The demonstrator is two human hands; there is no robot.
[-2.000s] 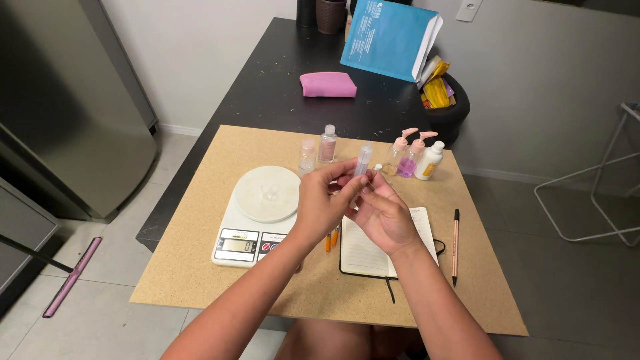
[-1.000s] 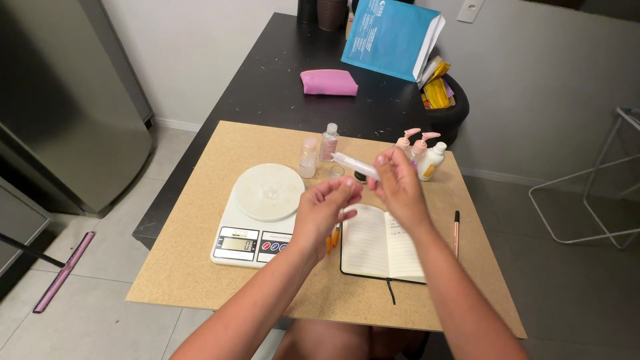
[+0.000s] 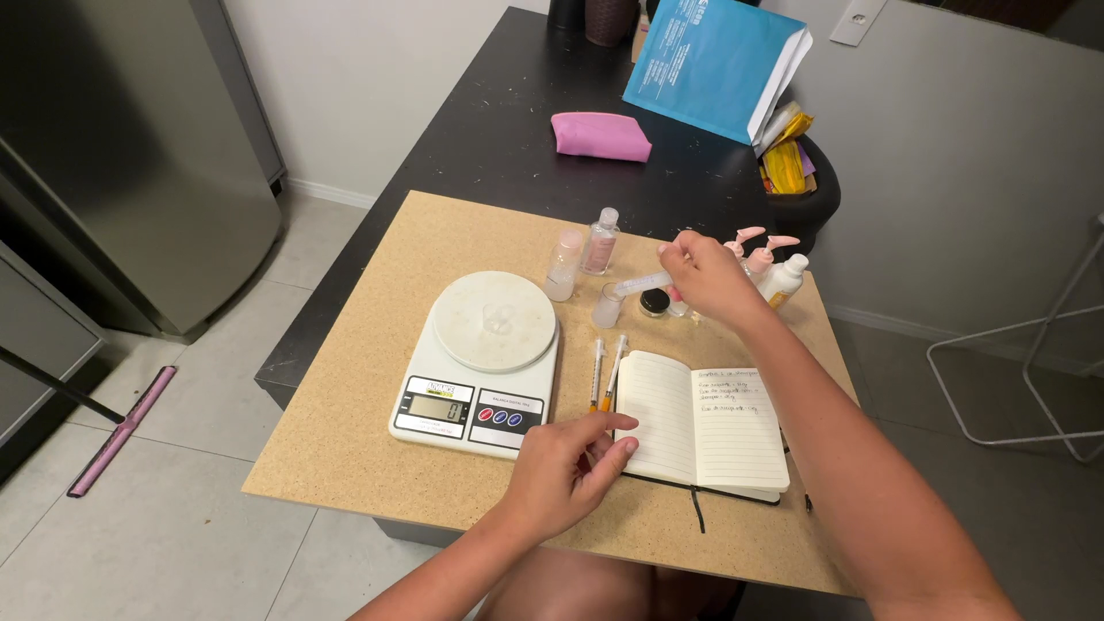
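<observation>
My right hand holds a translucent plastic tube by one end, tilted almost flat, its other end at the mouth of a small clear cup. My left hand holds nothing, fingers apart, over the left edge of an open lined notebook with handwriting. Two thin syringes with orange caps, one of them a syringe, lie between the notebook and a white digital kitchen scale. A small black-lidded jar stands right of the cup. Behind it are a frosted bottle and a clear bottle.
Pink pump bottles and a white bottle stand behind my right hand. The particle board lies on a black table. Farther back are a pink pouch, a blue envelope and a black bin.
Both hands held the tube together two seconds ago. My right hand has taken it to the cup, while my left hand has moved down toward the notebook's left edge.
</observation>
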